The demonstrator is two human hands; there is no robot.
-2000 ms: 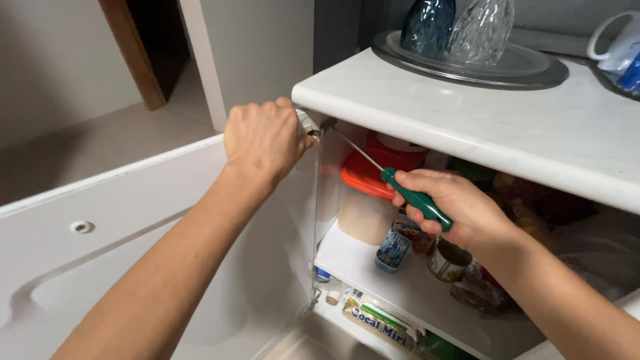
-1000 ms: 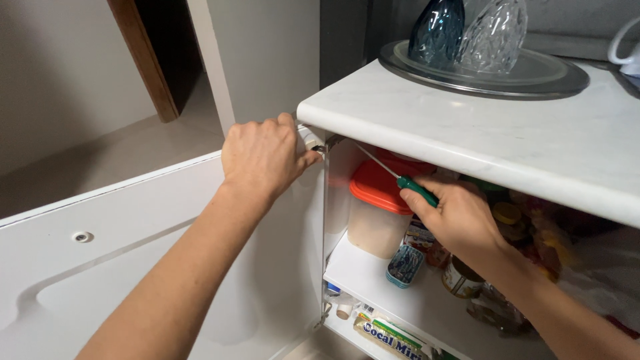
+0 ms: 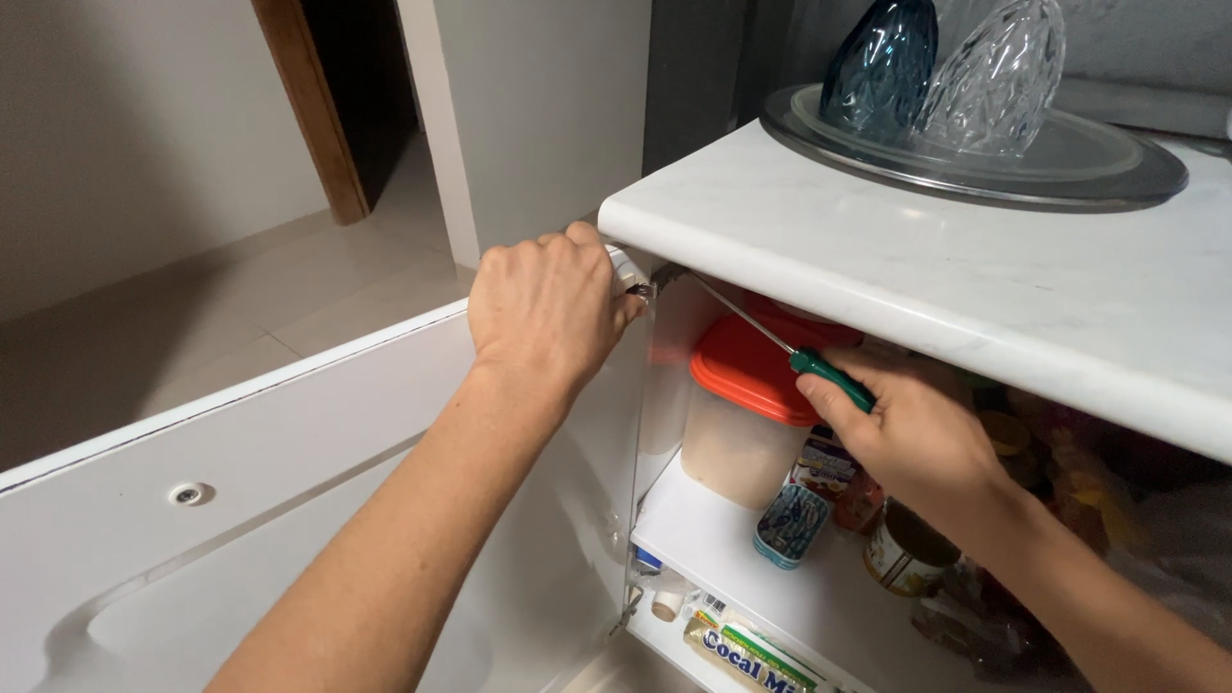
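Observation:
My left hand (image 3: 544, 308) grips the top corner of the white cabinet door (image 3: 318, 520), its thumb beside the upper metal hinge (image 3: 643, 289). In my right hand (image 3: 910, 423) is a screwdriver with a green handle (image 3: 830, 379). Its thin metal shaft reaches up and left, under the countertop edge, to the hinge area at the cabinet's side wall. The exact contact of the tip is too small and dark to tell. Behind the shaft stands a clear plastic container with a red lid (image 3: 746, 371). The door hangs open to the left.
Above is the white countertop (image 3: 962, 269) with a glass plate (image 3: 1107, 173) bearing a blue and a clear glass upside down. The shelf (image 3: 688, 525) holds a blue tin (image 3: 791, 525), an open can (image 3: 905, 553) and bags. Packages lie on the shelf below. A lower hinge (image 3: 626, 614) joins the door.
The screwdriver stays pointed at the upper hinge area while my right hand's hold on its handle has shifted. My left hand keeps its grip on the door corner.

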